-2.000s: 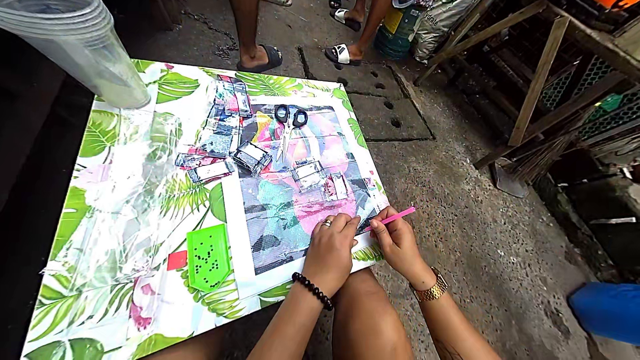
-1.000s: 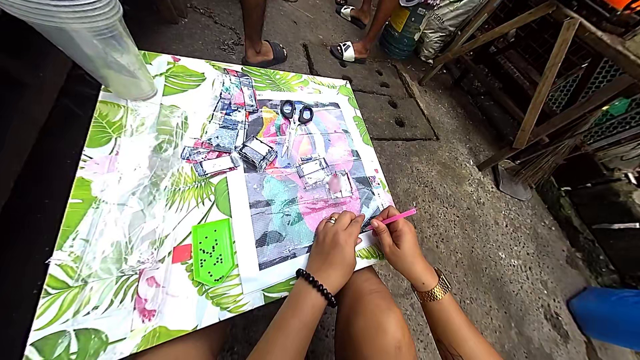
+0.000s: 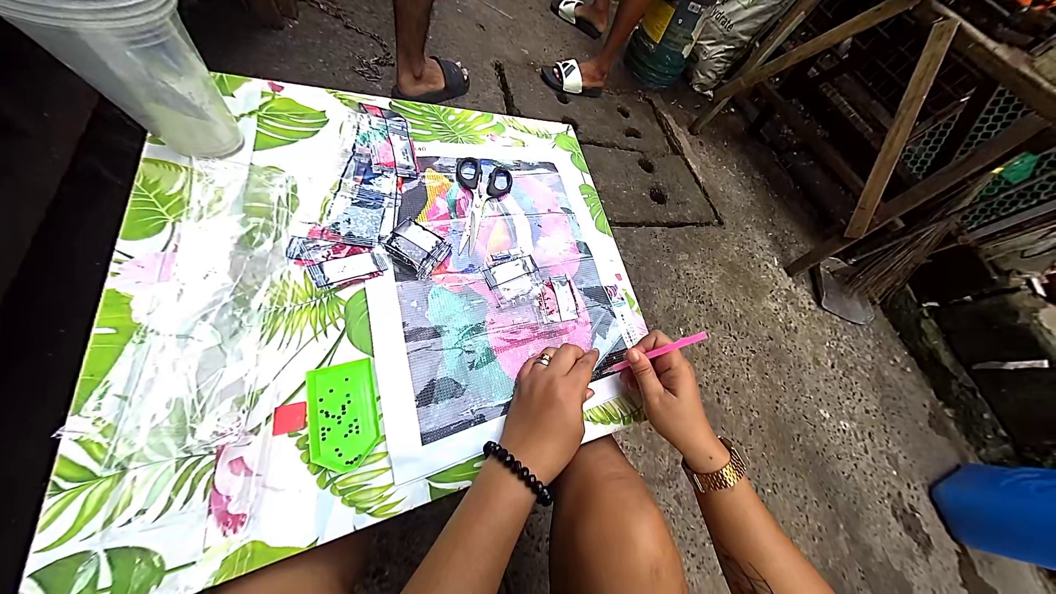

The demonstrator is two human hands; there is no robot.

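My right hand (image 3: 664,388) pinches a pink diamond-painting pen (image 3: 672,345), its tip at the lower right corner of the diamond-painting canvas (image 3: 462,363). My left hand (image 3: 554,392) rests on the canvas's lower edge beside the tip, holding nothing that shows. Black-handled scissors (image 3: 478,194) lie on the upper part of the canvas. Small bead packets (image 3: 511,276) lie below them, and more packets (image 3: 363,206) are piled along the canvas's left side. Left of the canvas sit a green bead tray (image 3: 342,412) holding several dark beads and a red square (image 3: 289,418).
Stacked clear plastic containers (image 3: 165,91) stand on the leaf-patterned table (image 3: 322,124) at its far left corner, near clear plastic sheeting (image 3: 198,330). Beyond the table are two people's sandalled feet (image 3: 433,78). To the right are a wooden frame (image 3: 899,132) and a blue container (image 3: 998,511).
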